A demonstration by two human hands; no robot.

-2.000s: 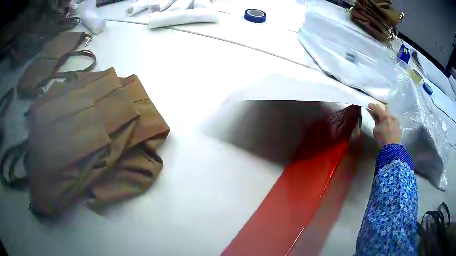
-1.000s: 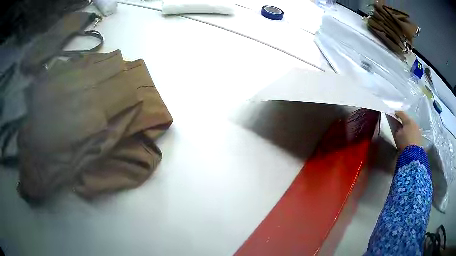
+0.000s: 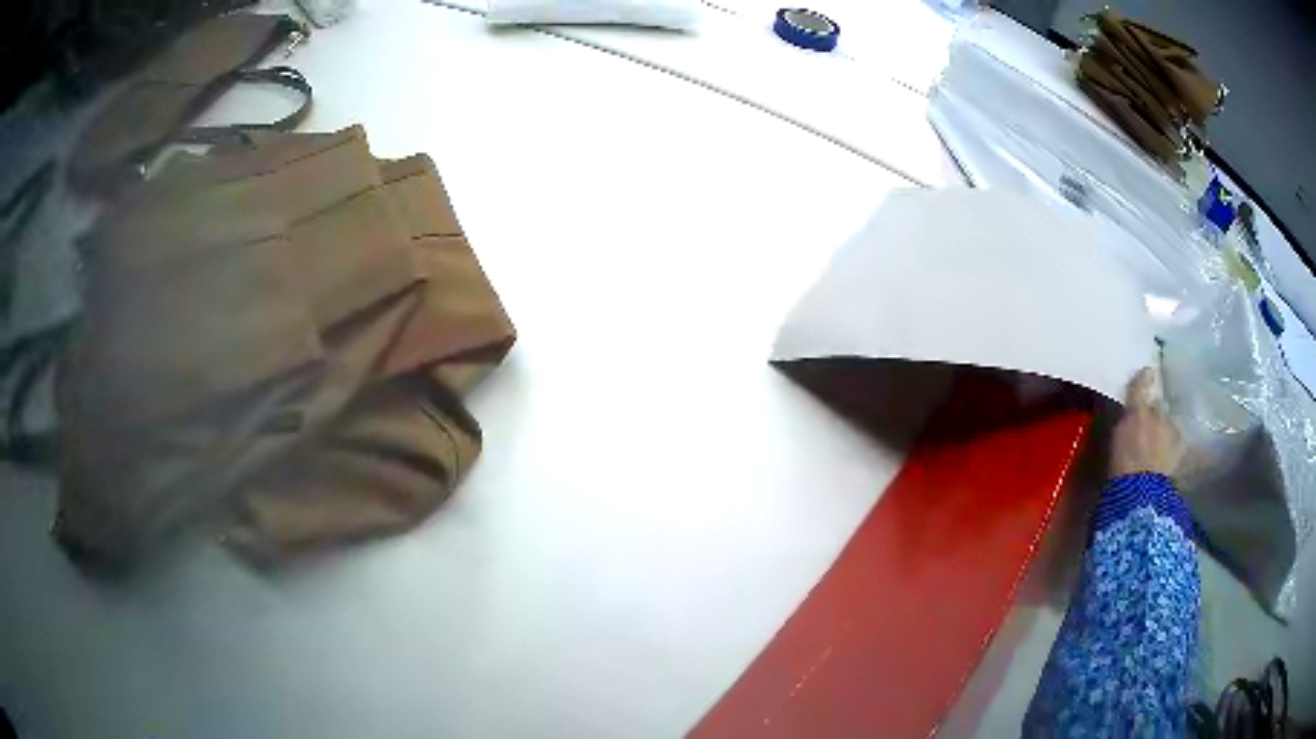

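My right hand (image 3: 1149, 438), in a blue patterned sleeve, grips the right edge of a white sheet (image 3: 996, 289). The sheet's near edge is raised and arched, with dark shadow under it. A flat red sheet (image 3: 924, 563) runs from under it to the bottom edge of the picture. Several brown handbags (image 3: 274, 332) lie in an overlapping pile on the left, on the white table. My left hand is not in view.
A clear plastic bag stack (image 3: 1068, 181) lies at the right, beyond the white sheet. A blue tape roll (image 3: 807, 28) and a white roll (image 3: 593, 13) lie at the back. More brown bags (image 3: 1147, 87), a blue dispenser (image 3: 1220, 204) and dark straps (image 3: 1253, 707) are at the right.
The raised white edge has shifted right and lower, and its left part has drawn in towards the right. The dark fringe-like patch at the top of the red sheet is now covered. My right hand keeps its grip.
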